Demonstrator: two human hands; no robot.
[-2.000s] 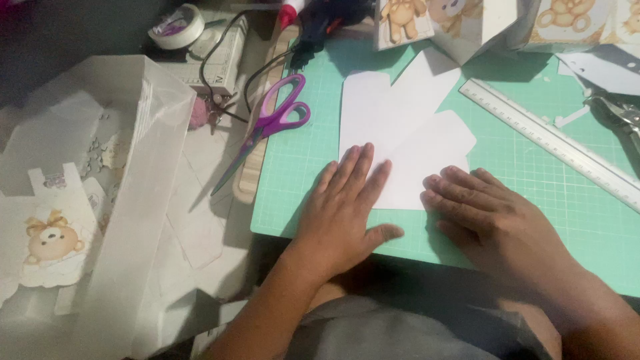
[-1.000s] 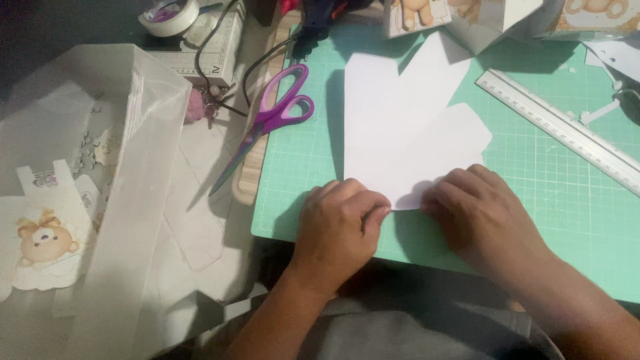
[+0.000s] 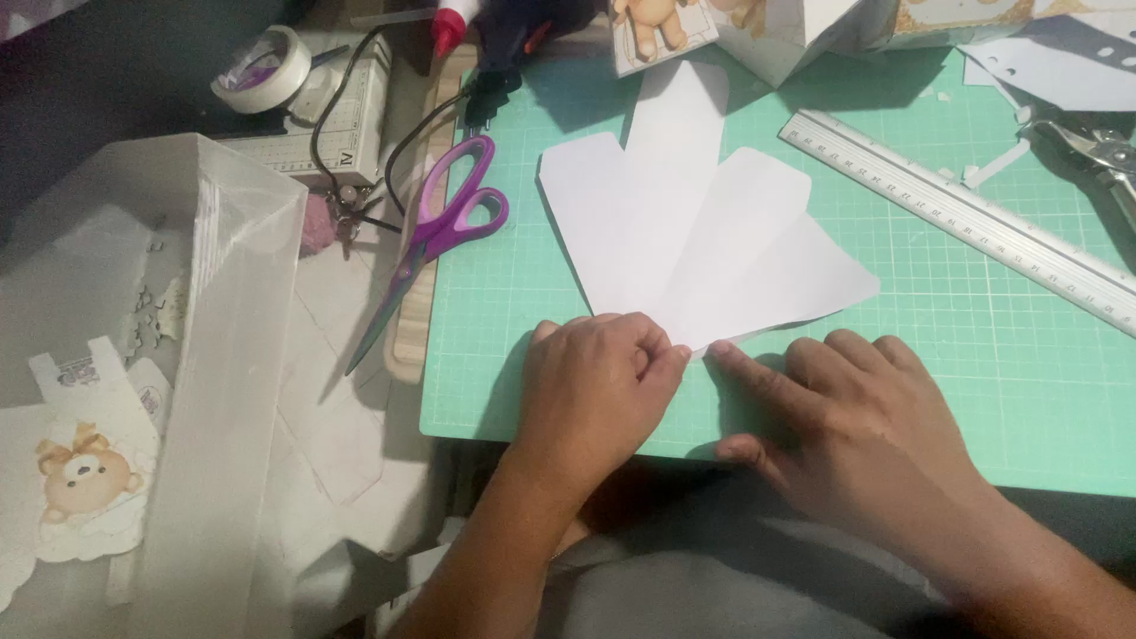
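A white paper cut-out (image 3: pixel 674 222) with several flaps fanning away from me lies on the green cutting mat (image 3: pixel 941 399). At its near corner my left hand (image 3: pixel 595 390) pinches the paper's edge between thumb and index finger. My right hand (image 3: pixel 843 408) has its index fingertip on the paper's edge just right of that pinch; its thumb is apart and it grips nothing. Purple-handled scissors (image 3: pixel 444 222) lie partly open across the mat's left edge, blades pointing toward me. To the right of the paper a metal ruler (image 3: pixel 967 213) lies diagonally on the mat.
A translucent plastic bin (image 3: pixel 231 382) at left holds bear-printed cut-outs (image 3: pixel 89 479). Behind are a tape roll (image 3: pixel 262 71), a black cord (image 3: pixel 324 133), a red-tipped bottle (image 3: pixel 448 31) and bear-printed paper boxes (image 3: pixel 790 35). Metal pliers or a similar tool (image 3: pixel 1100 155) and paper scraps lie at right.
The white paper has turned clockwise on the mat, with its flaps now spread further right. My right hand has straightened its index finger and loosened from the paper. My left hand went from flat to pinching.
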